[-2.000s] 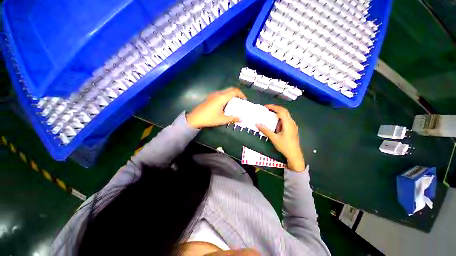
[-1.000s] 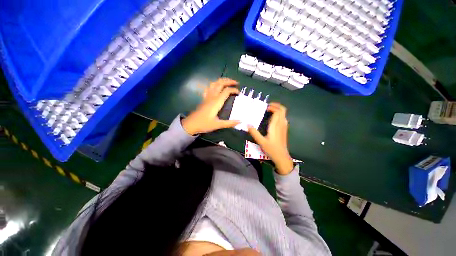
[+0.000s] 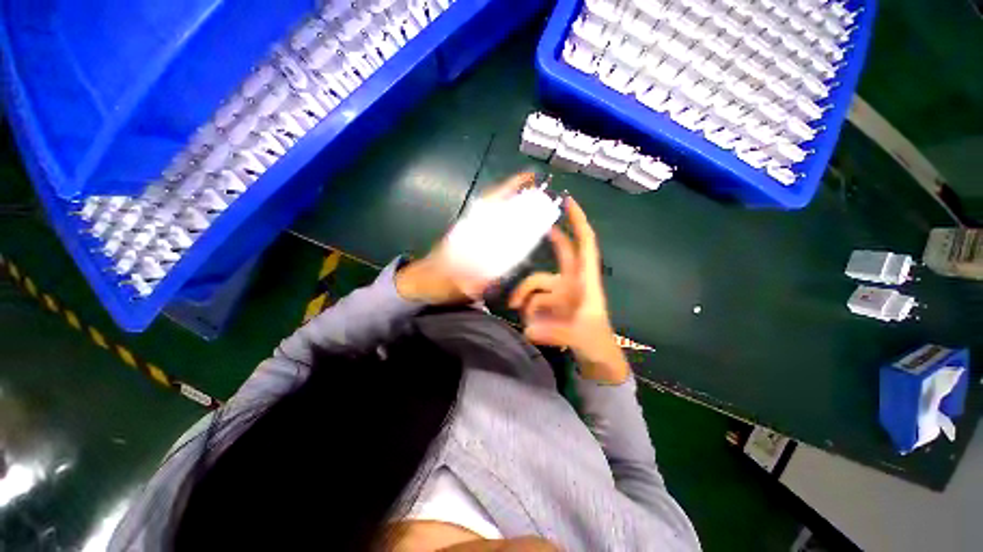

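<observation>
A block of white power adapters (image 3: 500, 234) is tilted in my left hand (image 3: 437, 275), its metal pins pointing up and to the right. The block is overexposed and slightly blurred, and it hides most of my left fingers. My right hand (image 3: 569, 289) is just right of the block, with fingers apart and partly curled; it looks empty. A short row of white adapters (image 3: 595, 153) stands on the dark green mat (image 3: 690, 248) beyond my hands, below the right blue tray (image 3: 668, 138).
A big blue tray (image 3: 232, 221) with rows of adapters is at left, another blue tray (image 3: 119, 86) stacked on it. Two loose adapters (image 3: 878, 266), a blue tissue box (image 3: 922, 397) and a pale box (image 3: 955, 252) are at right. A red-marked label (image 3: 634, 344) lies at the bench edge.
The adapter block was held level between both hands; now it is tilted and shifted left in my left hand. My right hand has come off it and its fingers have spread.
</observation>
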